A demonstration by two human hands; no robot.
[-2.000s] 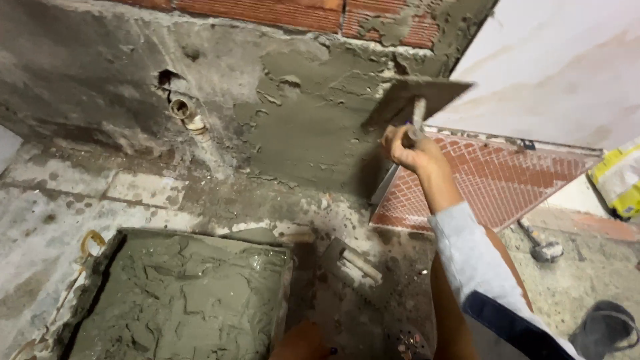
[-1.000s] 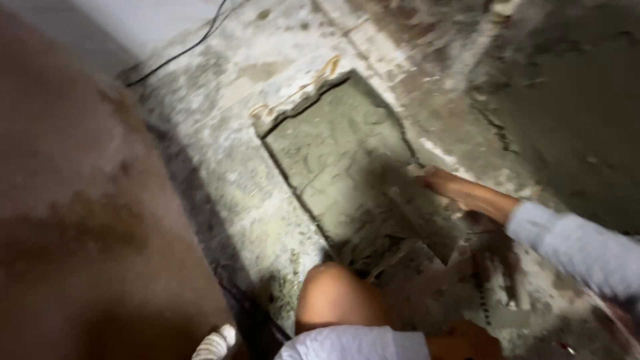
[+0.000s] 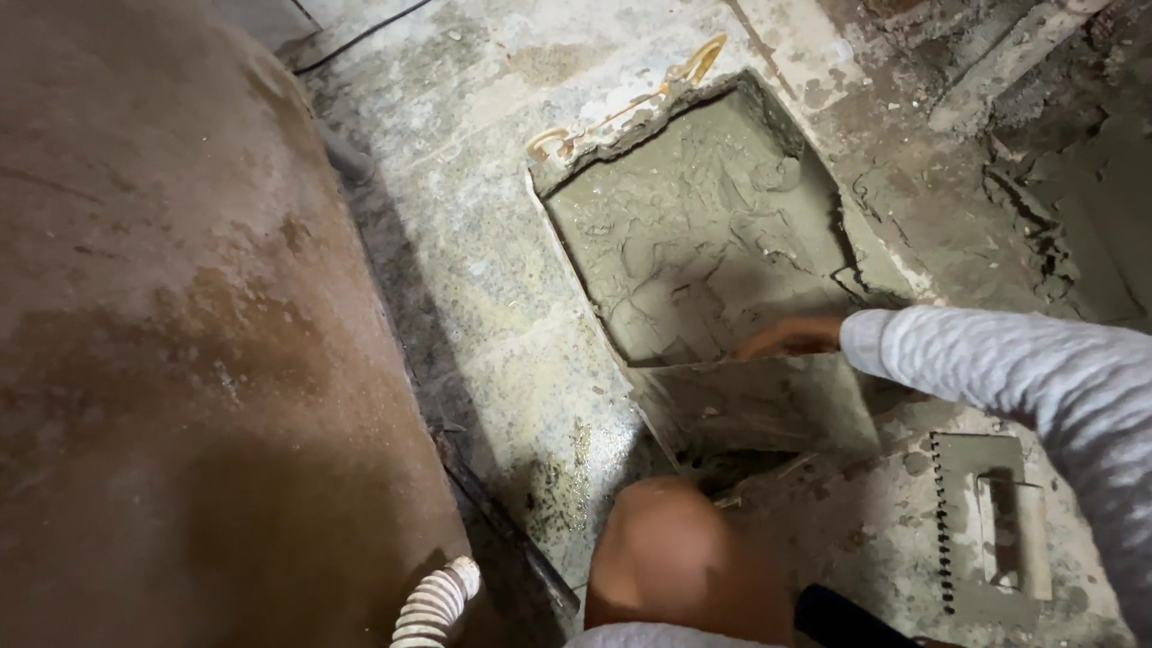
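Note:
My right hand [image 3: 792, 337], in a grey sleeve, is at the near end of a rectangular tub [image 3: 583, 301] of wet grey mortar [image 3: 693, 234]. It grips a flat plastering trowel; the handle is hidden behind the mortar-smeared blade [image 3: 765, 405], which is tilted up towards me across the near end of the tub. A notched trowel [image 3: 1035, 540] with its handle up lies on the floor to the right of my knee. My left hand is out of view.
A brown stained surface [image 3: 198, 315] fills the left side, with a dark bar [image 3: 513, 531] and a ribbed hose [image 3: 436, 603] by its lower edge. A yellowish rope [image 3: 693, 67] lies at the tub's far rim. A pipe [image 3: 1017, 67] is at upper right, a black cable [image 3: 360, 38] at upper left.
Two seconds ago my right hand held the trowel against the mortared wall; now it is over the tub. The view has swung left and down.

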